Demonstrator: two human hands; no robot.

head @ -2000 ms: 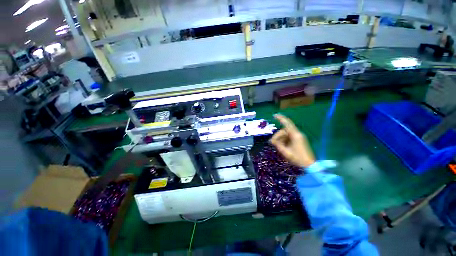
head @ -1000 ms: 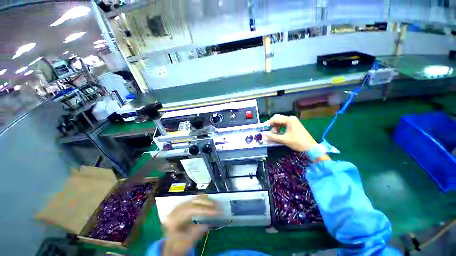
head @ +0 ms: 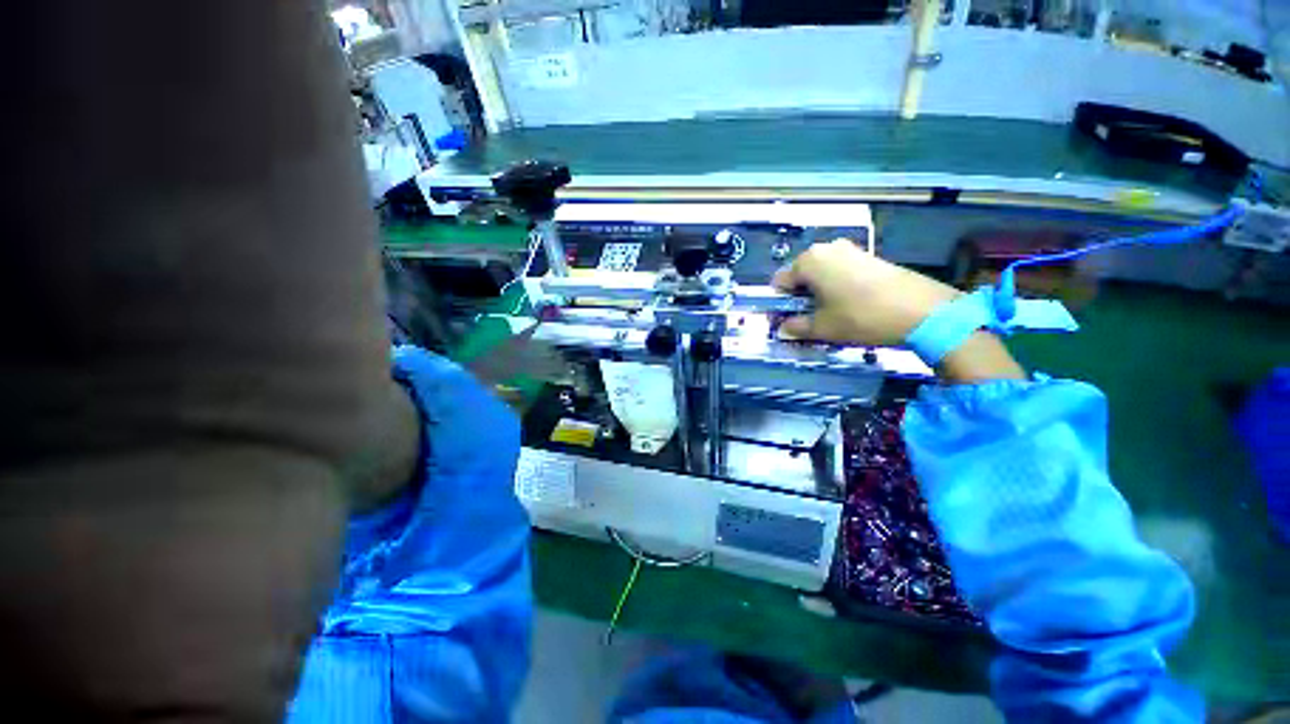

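Note:
The white-grey lead cutting machine [head: 679,509] stands on the green mat in front of me. Its silver feed rail [head: 608,333] runs across the top, with round black clamp knobs [head: 661,340] above it. My right hand [head: 866,294] is on the rail right of the knobs, fingers bent down to it; a small dark part shows by the fingertips, but whether they grip it is unclear. My left hand [head: 212,382] is a large dark blur close to the camera, covering the left side; its fingers cannot be made out. A black tray [head: 905,545] of purple-red capacitors sits right of the machine.
A blue wrist strap cord [head: 1118,243] runs from my right wrist to a bench-edge box [head: 1256,226]. A long green shelf [head: 792,149] with a black tray [head: 1160,137] lies behind. A blue bin [head: 1266,439] is cut off at the right edge. A yellow-green wire hangs in front.
My left hand has risen from in front of the machine to close before the camera, hiding the carton's place. My right hand has moved further left along the rail. The view has shifted.

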